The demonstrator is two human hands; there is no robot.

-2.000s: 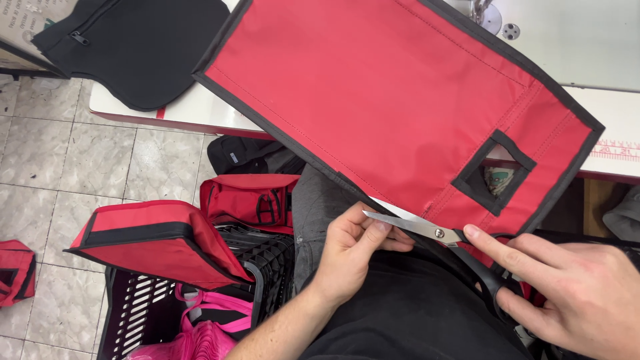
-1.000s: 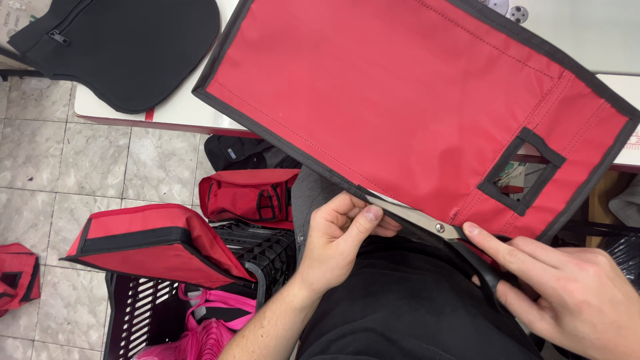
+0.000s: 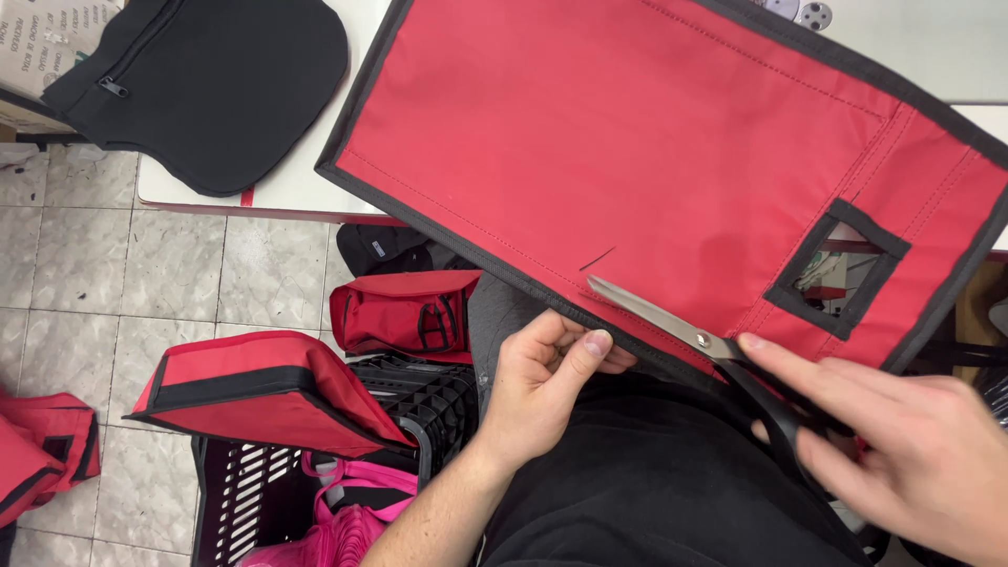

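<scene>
A red fabric panel [image 3: 583, 142] with black binding, stitched lines and a small clear window [image 3: 839, 272] spans the upper right. My left hand [image 3: 551, 378] pinches its lower bound edge between thumb and fingers. My right hand [image 3: 890, 425] holds black-handled scissors [image 3: 669, 323], their blades closed or nearly so and lying over the red fabric close to that edge. Just above the blade tip, a short dark thread [image 3: 597, 258] rests on the panel.
A black zippered fabric piece [image 3: 228, 87] lies on the white table [image 3: 276, 206]. Below are a black plastic basket [image 3: 203, 488] with pink straps [image 3: 370, 480], a red bag [image 3: 268, 394] on its rim, and another red bag [image 3: 402, 315]. More red fabric [image 3: 47, 449] is on the tiled floor [image 3: 157, 378].
The scissors' tip has moved from beside my left fingers at the bound edge onto the red fabric above it. A dark thread now shows on the panel.
</scene>
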